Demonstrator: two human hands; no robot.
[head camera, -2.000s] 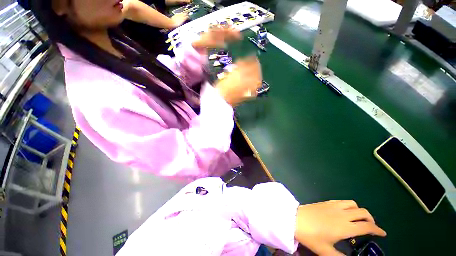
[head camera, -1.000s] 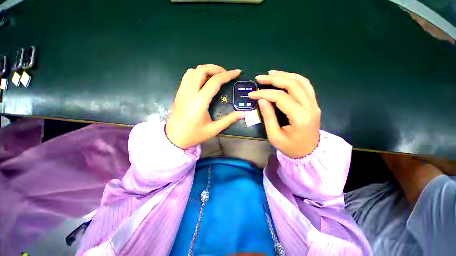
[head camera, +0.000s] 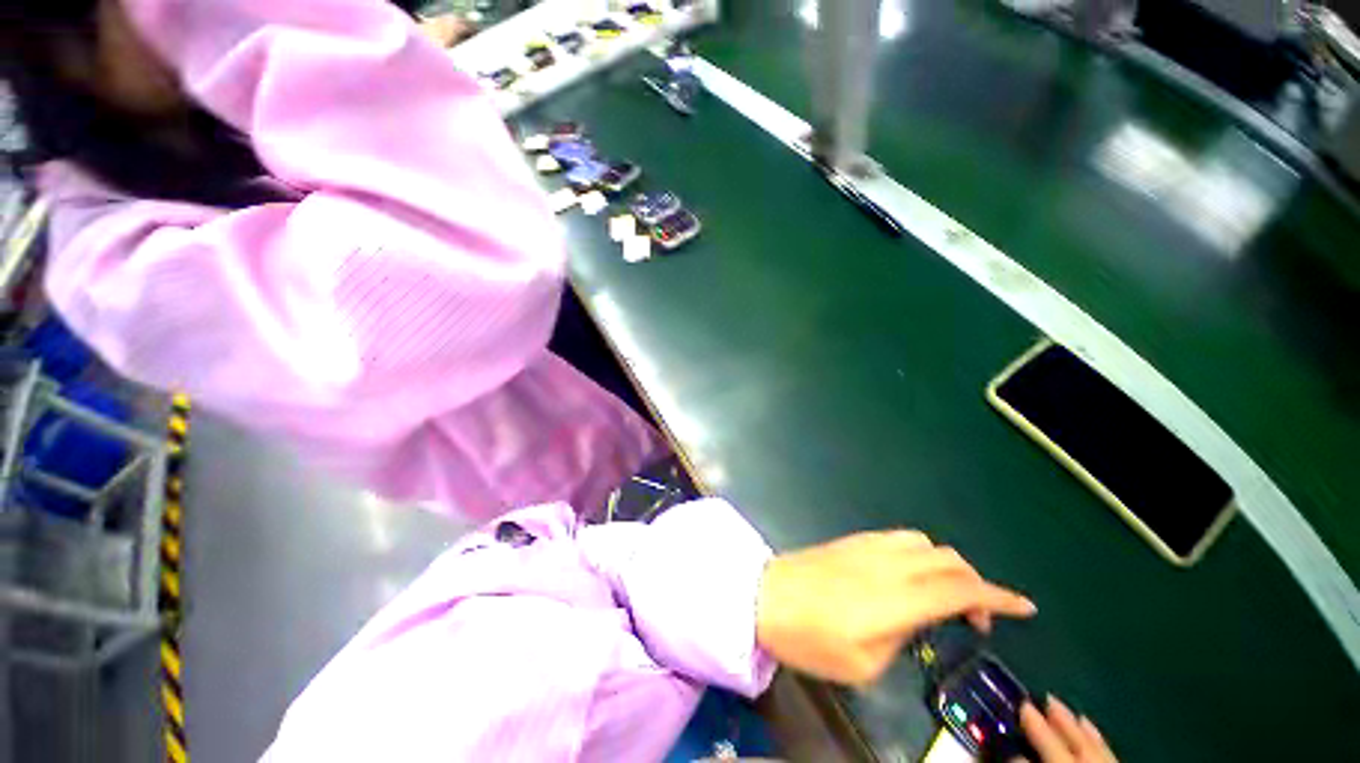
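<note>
A smartwatch unit (head camera: 981, 707) with a lit dark screen showing small green and red marks is near the bottom edge. A white battery-like piece (head camera: 946, 747) sticks out at its lower left, and a small yellowish part (head camera: 928, 653) is at its upper left. My left hand (head camera: 880, 599) is bent over the belt just above and left of the unit, fingers stretched right; its thumb is hidden. My right hand (head camera: 1066, 733) is mostly cut off by the bottom edge; its fingertips are at the unit's right side. Whether either hand grips it is unclear.
A smartphone (head camera: 1116, 450) lies on the green belt (head camera: 835, 388). Several watch units (head camera: 667, 221) lie near a neighbour's pink sleeve (head camera: 433, 268) at left. Beyond are a white tray (head camera: 522, 93), a post (head camera: 844, 82) and a dark stick (head camera: 862, 201) by the pale strip.
The view has turned from facing my hands to the left. Compared with two seconds ago, my right fingertips now show beside the unit, and the neighbour's arm has moved off the units.
</note>
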